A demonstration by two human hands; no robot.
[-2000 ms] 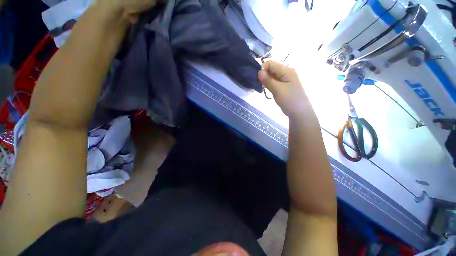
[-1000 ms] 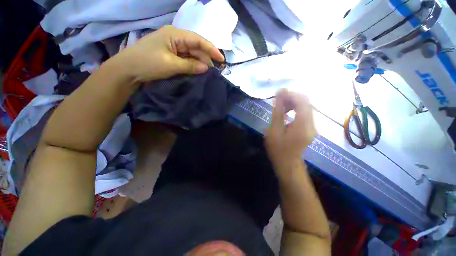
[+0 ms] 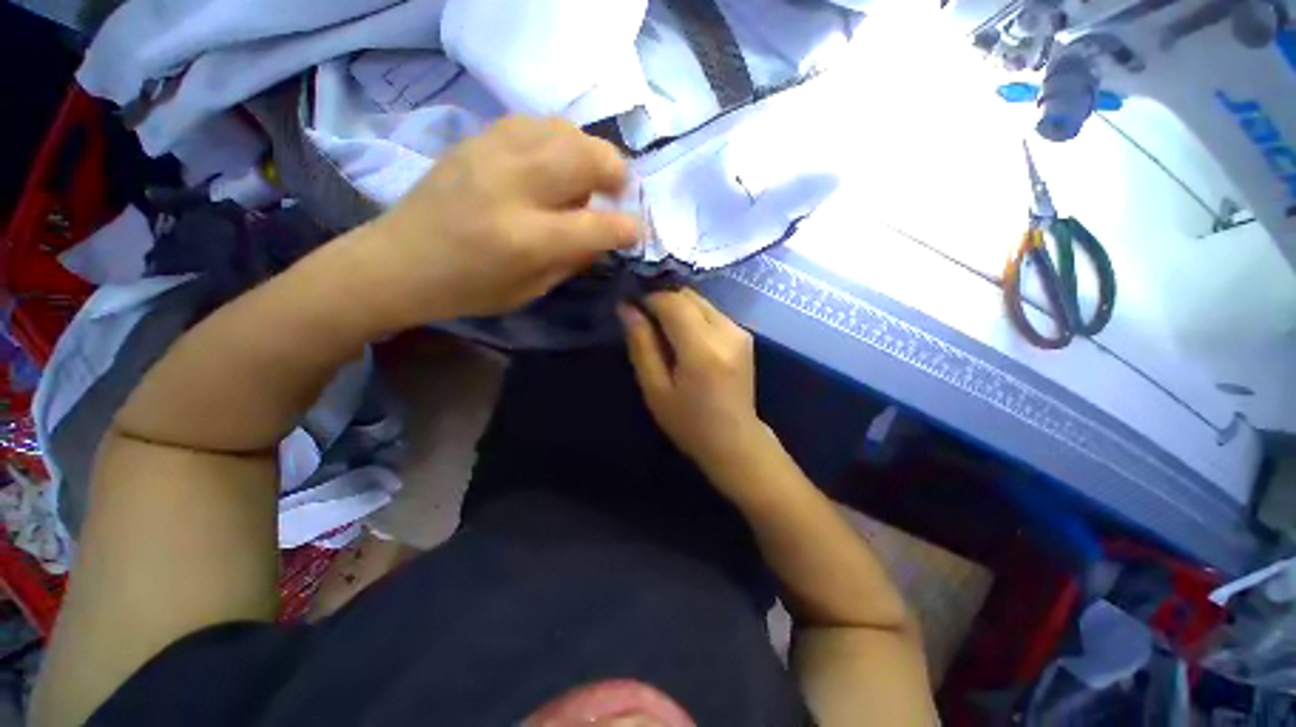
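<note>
A garment with pale grey-white pieces point(image 3: 718, 192) and dark grey cloth point(image 3: 547, 320) lies over the table's front edge and my lap. My left hand point(image 3: 519, 213) pinches the garment's edge between thumb and fingers, just above the dark cloth. My right hand point(image 3: 697, 362) is just below and right of it, its fingertips on the dark seam edge, holding the dark cloth. The fingertips are close together and partly hide the edge between them. A dark strip point(image 3: 708, 54) crosses the pale cloth behind.
The white sewing machine head point(image 3: 1194, 100) is at the upper right. Scissors with orange and green-black handles point(image 3: 1055, 284) lie on the bed. A printed ruler point(image 3: 924, 348) runs along the table's front edge. Red baskets point(image 3: 50, 213) with cut pieces stand on both sides, low down.
My right hand has moved left and down from over the table to the dark edge beside my left hand. More pale cloth shows. The view has shifted, with the scissors appearing higher.
</note>
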